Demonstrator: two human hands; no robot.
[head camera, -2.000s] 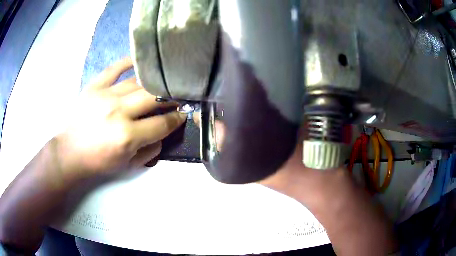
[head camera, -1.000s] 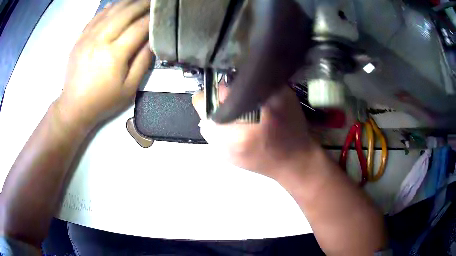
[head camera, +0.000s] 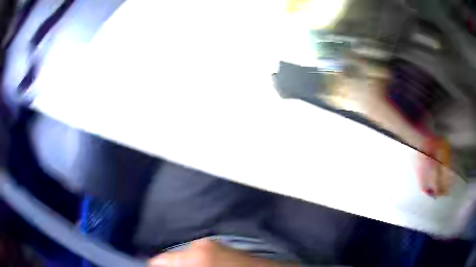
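The view is strongly blurred. One hand, by its arm direction my right hand (head camera: 206, 254), is cut off by the bottom edge, low over my lap. Its fingers point left. A thin pale-edged grey shape (head camera: 245, 243) lies right behind it; whether the hand holds it I cannot tell. My left hand is not in view. The sewing machine bed (head camera: 360, 94) is a smeared beige shape at the upper right, with a dark grey plate or cover (head camera: 298, 81) at its left end.
The white table (head camera: 209, 104) crosses the view, its front edge sloping down to the right. Blurred red and orange scissor handles (head camera: 442, 152) lie at the right. Dark clothing (head camera: 193, 195) covers my lap. Something blue (head camera: 99, 215) shows below the table at the left.
The view has swung down and tilted, away from the machine head. Both hands have left the needle area; one now shows low at the bottom edge.
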